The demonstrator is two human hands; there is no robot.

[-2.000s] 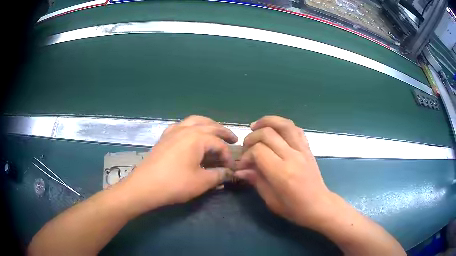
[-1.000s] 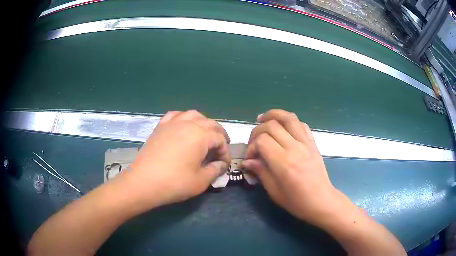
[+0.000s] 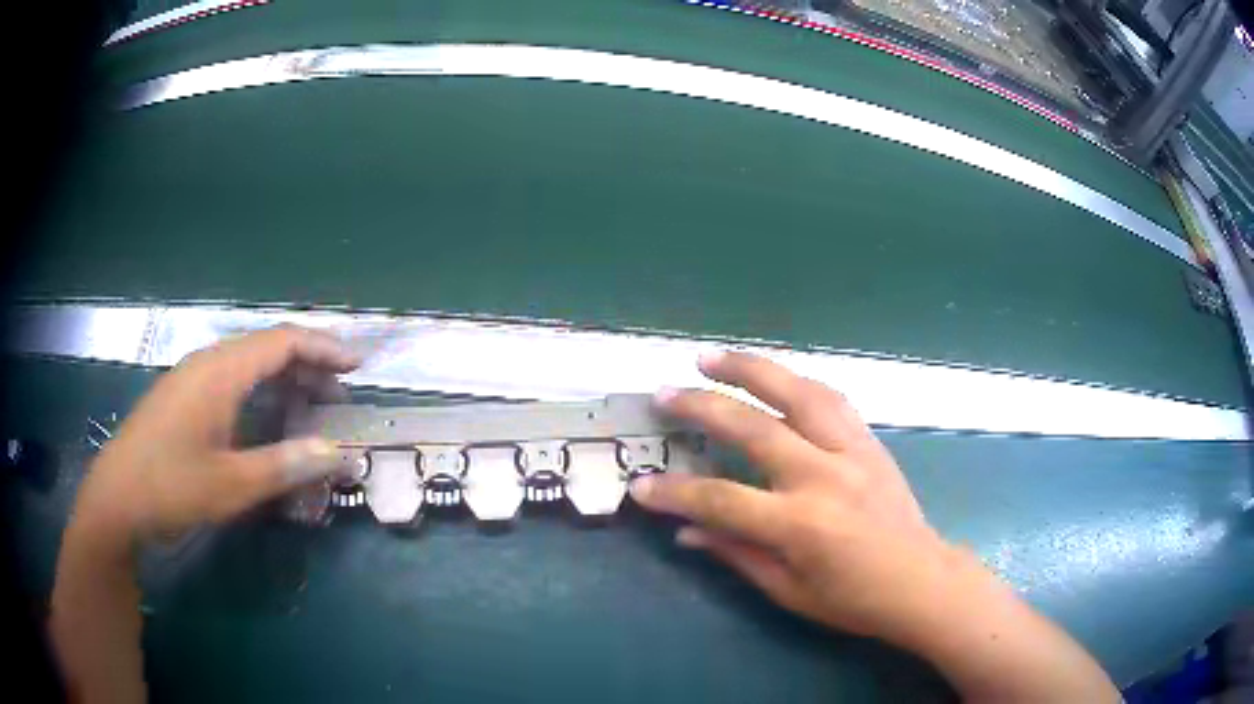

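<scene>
A silver-grey four-cavity carrier plate [image 3: 495, 424] lies nearly level in front of me, its scalloped side with pale tongues towards me. Small ringed parts with whitish teeth [image 3: 546, 484] sit in its cavities. My left hand [image 3: 179, 461], a little blurred, holds the plate's left end, thumb on the near side and fingers behind. My right hand [image 3: 839, 516] holds the right end, with one fingertip on the top edge and another at the rightmost cavity, partly hiding it. A bit of the tweezers [image 3: 101, 435] shows left of my left hand.
The green belt [image 3: 550, 206] with bright strips [image 3: 1018, 402] runs beyond the plate. A loaded carrier [image 3: 1205, 292] is at the far right edge of the belt. Machinery [image 3: 1169, 83] stands at the upper right. The dark green work surface [image 3: 550, 619] is nearest me.
My left hand has moved from the plate's middle to its left end, uncovering the cavities and covering most of the tweezers. My right hand's fingers have spread. The far carrier has shifted right.
</scene>
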